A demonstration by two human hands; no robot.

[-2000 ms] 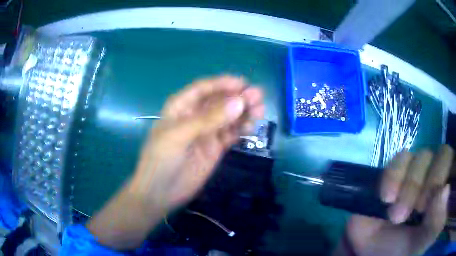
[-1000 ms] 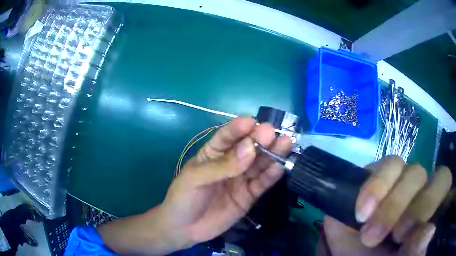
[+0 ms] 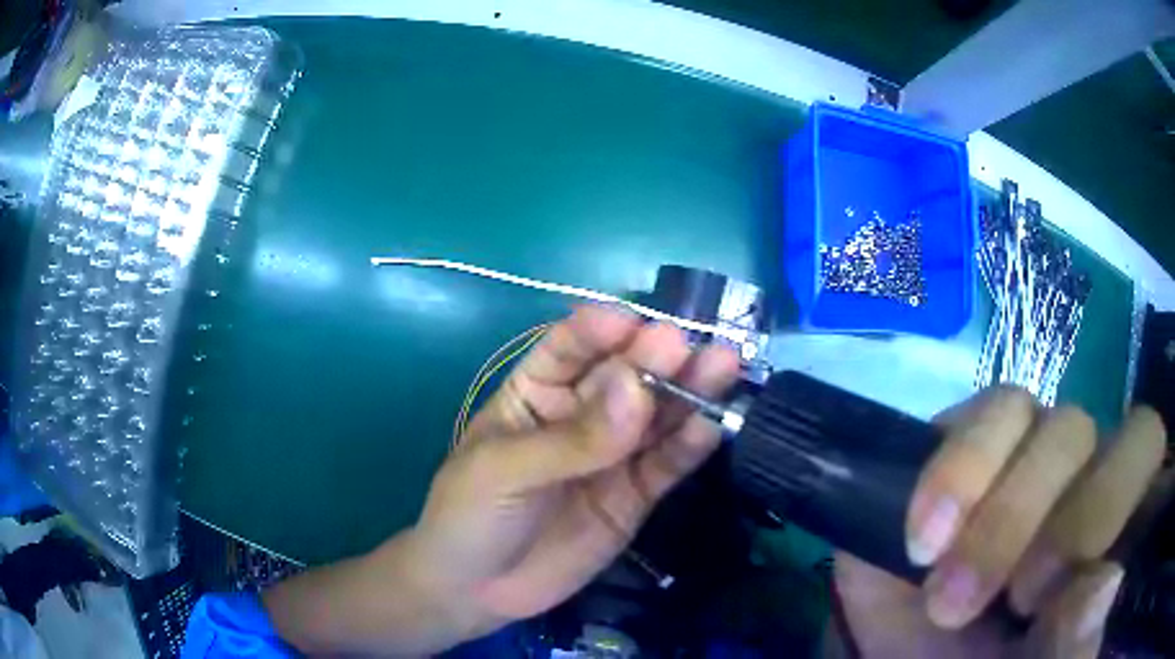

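Observation:
My right hand grips a thick black electric screwdriver. Its thin metal bit points left and up. My left hand, palm up, has thumb and fingertips pinched at the bit's tip; any screw there is too small to make out. Just behind my left fingertips is a round black part with a silvery side. A white lead runs left from it above the bench. Thin yellow wires curve behind my left hand. The dark housing below is mostly hidden by both hands.
A blue bin of small screws stands at the right rear. A pile of white leads lies right of it. A clear blister tray lies at the left. White edging bounds the green bench. A black perforated crate is below left.
From two seconds ago, my left hand moved right and down and the screwdriver moved left until its bit met my left fingertips. Over the last second both hands have barely moved.

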